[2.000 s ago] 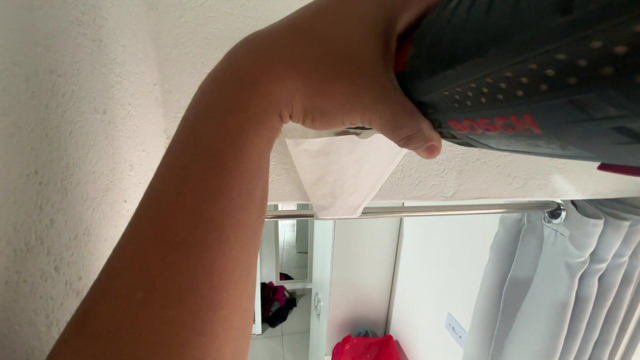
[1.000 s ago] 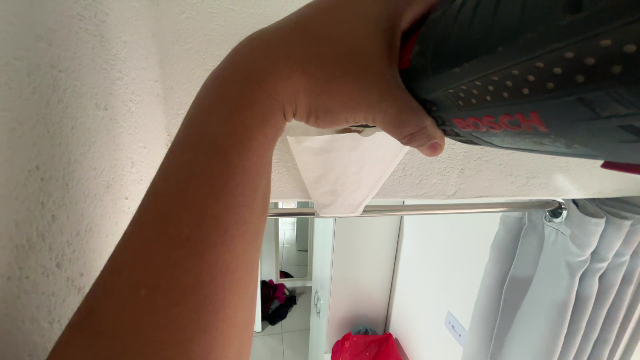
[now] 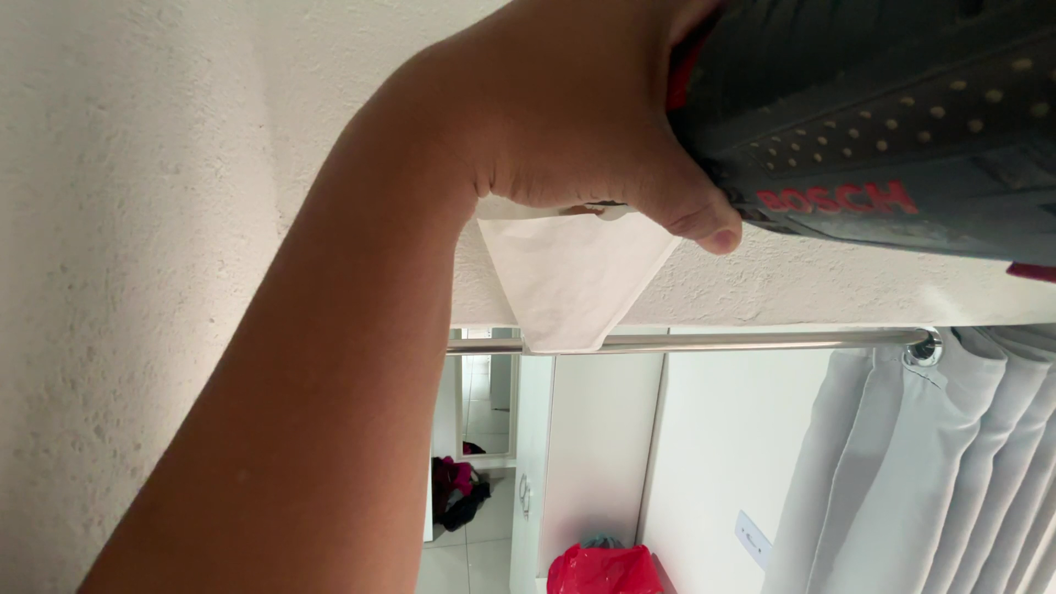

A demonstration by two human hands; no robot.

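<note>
My left hand (image 3: pixel 610 124) comes in from the lower left and is closed on a dark grey and black Bosch power tool (image 3: pixel 891 140) at the upper right. Its thumb lies along the tool's lower side; the other fingers are out of sight. The tool's tip cannot be seen. Just below the palm, a white tapered pouch (image 3: pixel 577 280), perhaps a paper filter, shows against the textured wall, with a small brown patch at its top edge. Its narrow lower end overlaps the metal curtain rod. My right hand is out of view.
The metal rod (image 3: pixel 759 341) runs across to a ringed grey curtain (image 3: pixel 907 429) at the right. A rough white wall (image 3: pixel 148 206) stands at the left. Below are a white cabinet (image 3: pixel 590 429), a mirror (image 3: pixel 487 404), dark and pink clothes (image 3: pixel 458 495) and a red plastic bag (image 3: pixel 606 569).
</note>
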